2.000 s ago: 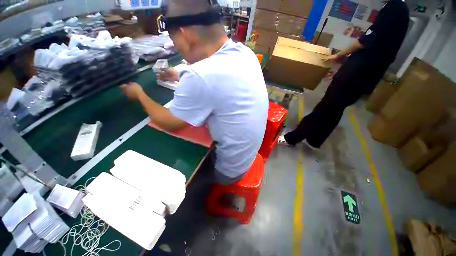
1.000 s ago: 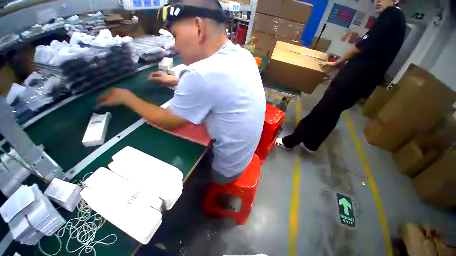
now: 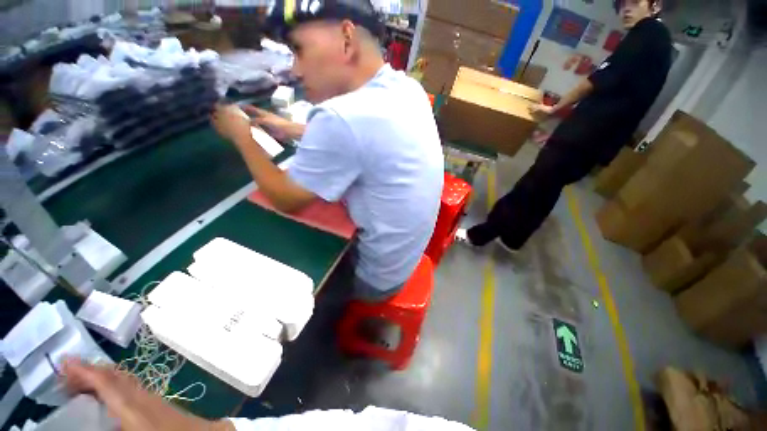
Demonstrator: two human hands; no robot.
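My right hand [image 3: 105, 391] reaches in from the bottom edge at the lower left. It is partly cut off and blurred, with its fingers beside a group of white folded cartons [image 3: 38, 341]. A white piece [image 3: 80, 417] shows just below the fingers; whether the hand grips it is unclear. My left hand is not in view. White flat carton blanks [image 3: 223, 316] lie in a low stack on the green surface. A short stack of small white cards or cartons [image 3: 109, 317] and tangled pale loops [image 3: 156, 362] lie between.
A metal post [image 3: 34, 210] stands at left, with a white carton [image 3: 91, 252] behind it. A seated neighbour [image 3: 370, 151] works over a red mat [image 3: 311, 215], holding a white piece [image 3: 265, 139]. Bagged parts [image 3: 143, 97] lie beyond the belt. Another person [image 3: 614, 101] handles a brown box [image 3: 492, 109].
My right hand and white sleeve have come in at the bottom. The carton lying on the belt has left its place; another shows by the post. The neighbour now holds a white piece.
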